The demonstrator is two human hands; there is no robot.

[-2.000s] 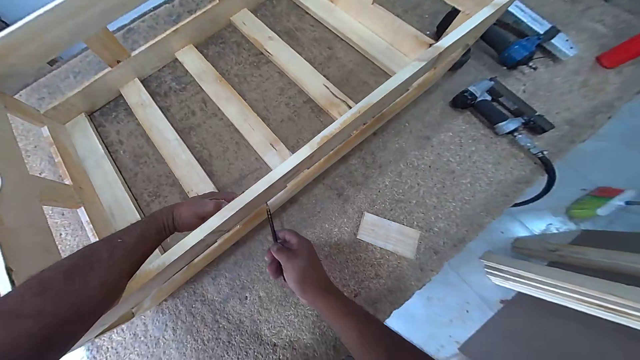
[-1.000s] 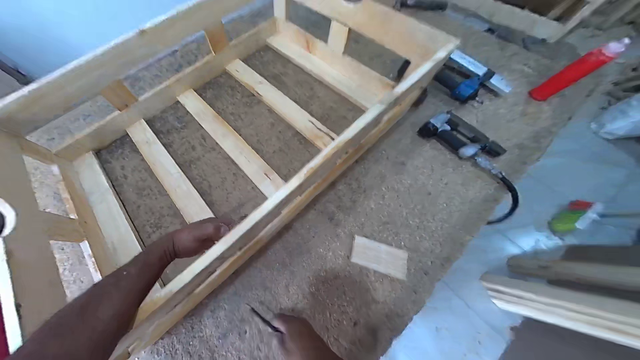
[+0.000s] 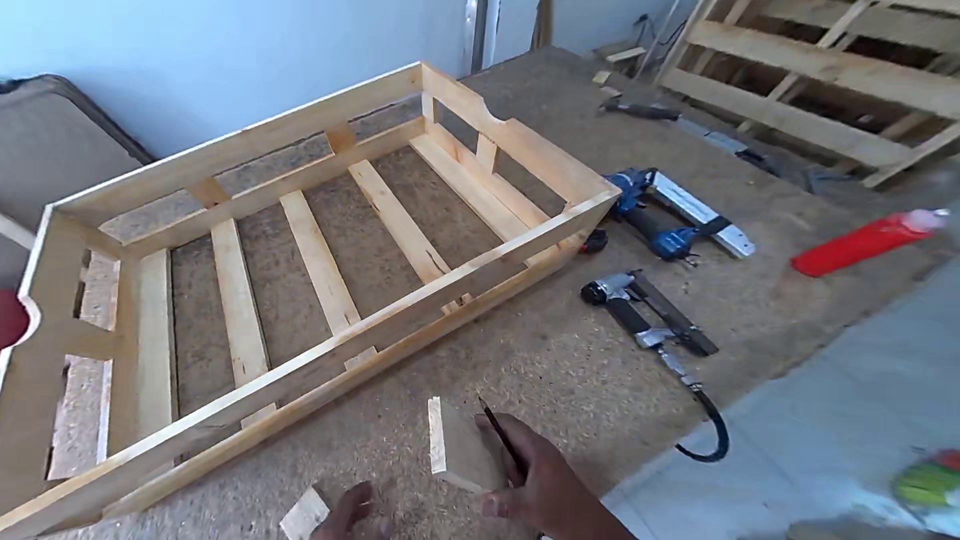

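My right hand [image 3: 536, 476], at the bottom centre, holds a dark pencil [image 3: 501, 435] and grips a short flat wooden block [image 3: 469, 450] tilted up off the worktop. To its left, my left hand [image 3: 352, 514] has its fingers apart beside a second small wood piece [image 3: 305, 514], partly cut off by the lower edge; whether it touches that piece is unclear. Behind both hands lies a slatted wooden frame [image 3: 330, 341] with raised side rails and notched end boards. Neither hand touches the frame.
A pneumatic nailer [image 3: 637, 311] with a black hose and a blue nail gun [image 3: 660, 214] lie right of the frame. Farther right is a red bottle [image 3: 862, 244]; a hammer [image 3: 641, 111] lies farther back. A slatted wooden assembly [image 3: 817, 67] leans at the back right. The worktop edge runs along the right.
The flat wooden block, earlier lying on the worktop, is now tilted up in my right hand. My left hand has left the frame and is down near the small wood piece. The view has shifted.
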